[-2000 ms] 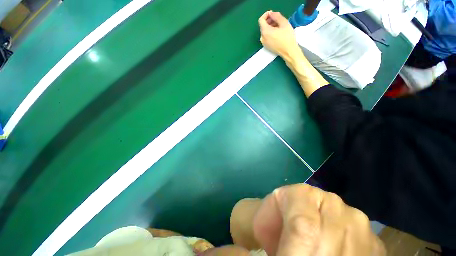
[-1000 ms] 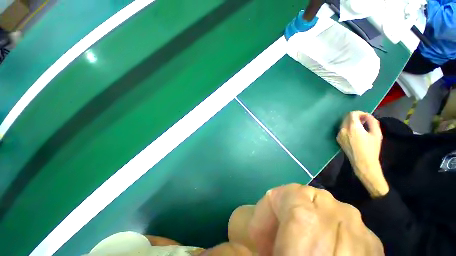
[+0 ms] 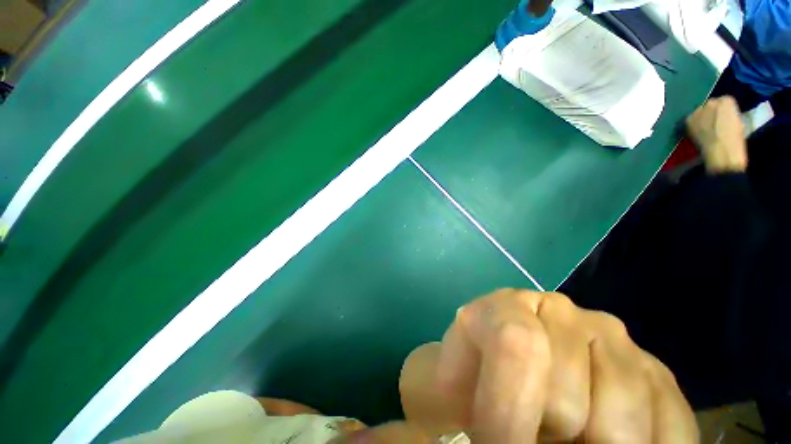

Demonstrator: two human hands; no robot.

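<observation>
A pale white rounded piece [image 3: 212, 416], probably the plastic housing, lies low in front of me and is cut off by the bottom edge. Bits of my left hand [image 3: 288, 406] show around it, and the fingers appear to hold it; most of this hand is hidden or out of frame. My right hand [image 3: 555, 373] is large and close at the bottom centre-right, knuckles up and fingers curled. A tiny pale bit [image 3: 453, 438] shows beside its fingers at the bottom edge. Whether the right fingers grip it is hidden.
A green belt [image 3: 217, 147] curves along the left behind a white strip [image 3: 303, 225]. The green bench [image 3: 373, 251] has a thin white line. A white wrapped bundle [image 3: 590, 82] and blue holder [image 3: 523, 24] stand at the upper right. A person in black [image 3: 685, 269] is close at right.
The neighbour's hand has gone from the belt edge back to the bench edge, then up to the far right. My right hand has shifted slightly up, its knuckles more spread. The pale piece stays low.
</observation>
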